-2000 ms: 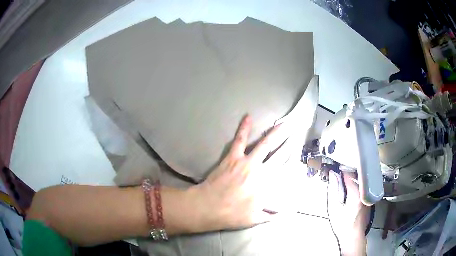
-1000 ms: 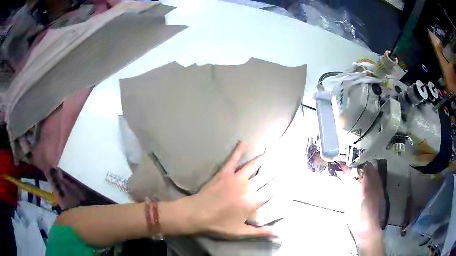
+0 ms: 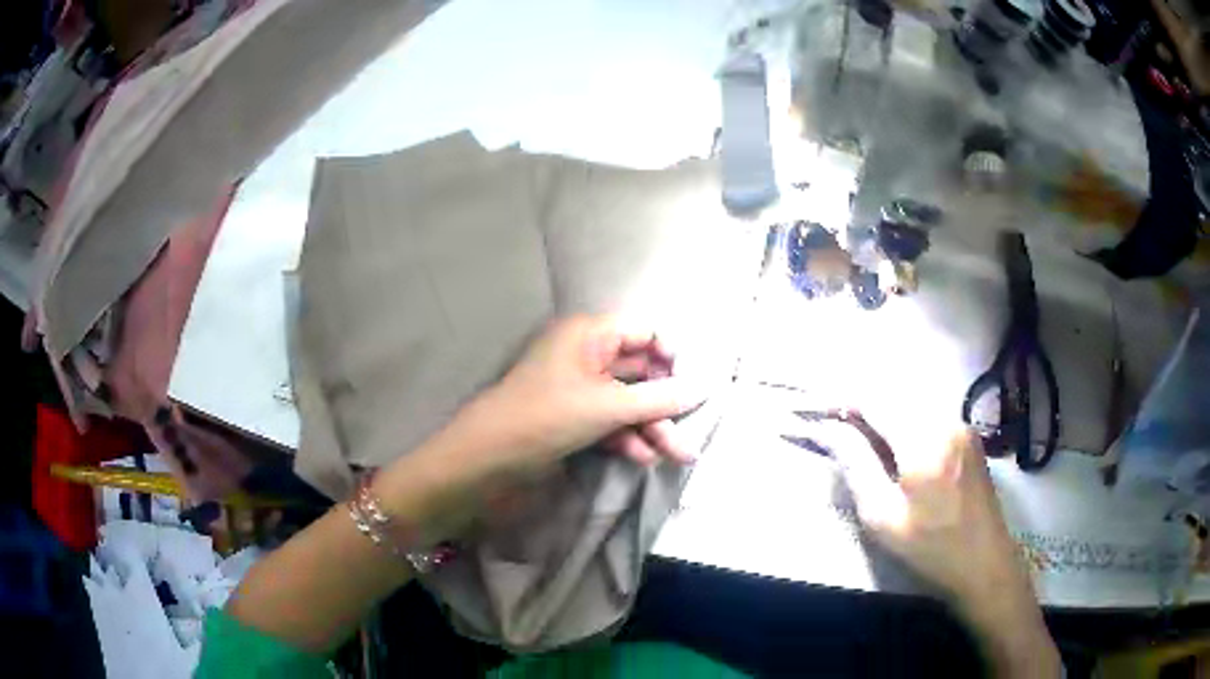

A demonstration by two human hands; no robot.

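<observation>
The taupe cloth panel lies on the white table, its lower part bunched and hanging over the near edge. My left hand has its thumb and fingertips pinched together on the panel's right edge, left of the needle area. My right hand is over the table in the lamp glare, fingers bent. A dark narrow shape shows at its fingertips; I cannot tell whether it is a held tool or shadow. The sewing machine head is blurred at the upper right. The presser foot area is partly lost in glare.
Black fabric shears lie right of the needle, with a thin dark stick beyond. The machine lamp stands left of the needle. Grey and pink fabric pieces drape at the far left. A printed ruler runs along the near edge.
The view has shifted toward the right. My left hand went from flat on the cloth to pinching its edge. The panel's lower part is now bunched. My right hand has moved from the needle toward the near edge.
</observation>
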